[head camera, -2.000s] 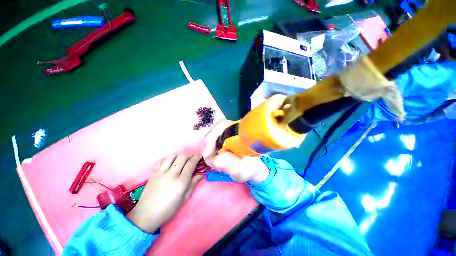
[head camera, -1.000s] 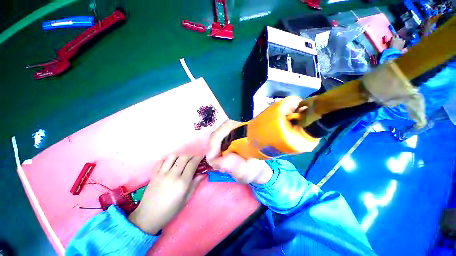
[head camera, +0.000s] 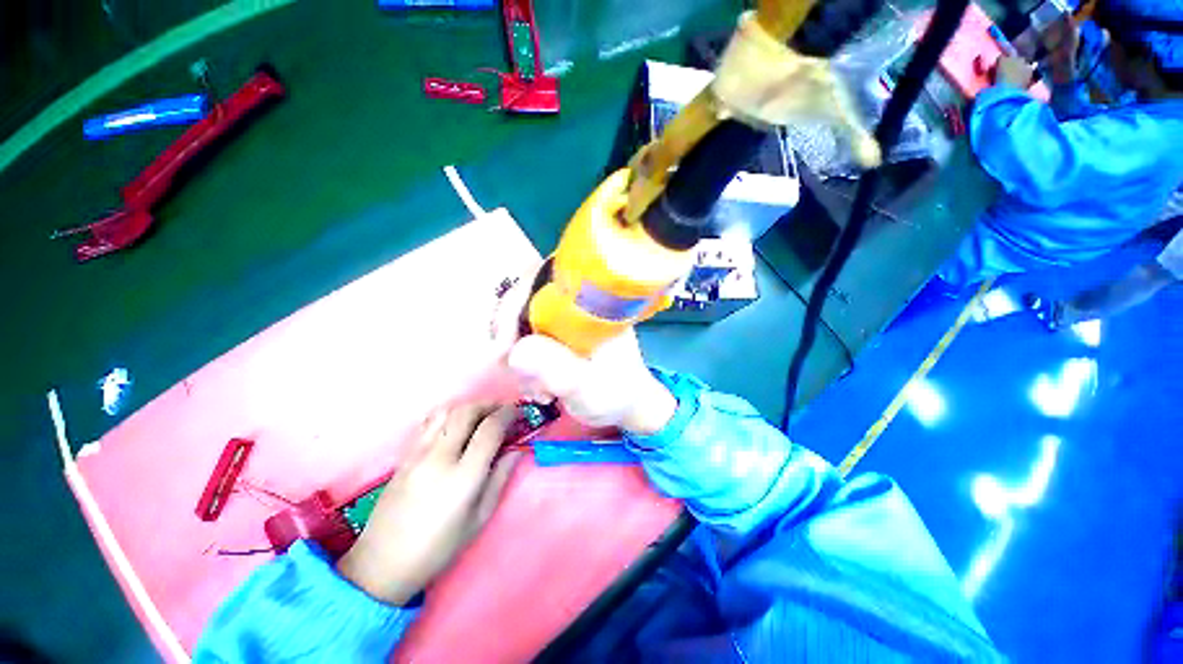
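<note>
My left hand lies over the red housing on the pink mat, pressing it down. A green circuit board shows inside the housing. My right hand is closed round the orange power screwdriver, held fairly upright above the housing's right end; its tip is hidden. A dark end part shows beside my left fingertips. A blue cylinder lies under my right wrist. A small red part lies left, joined by thin wires.
More red housings and blue cylinders lie on the green bench beyond. The screw feeder stands behind the screwdriver. A black cable hangs at right. Another worker in a blue smock is at upper right. A white scrap lies left.
My right hand has swung the screwdriver from leaning right to more upright, now covering much of the screw pile. The dark end part and more of the blue cylinder show. My left hand stays on the housing.
</note>
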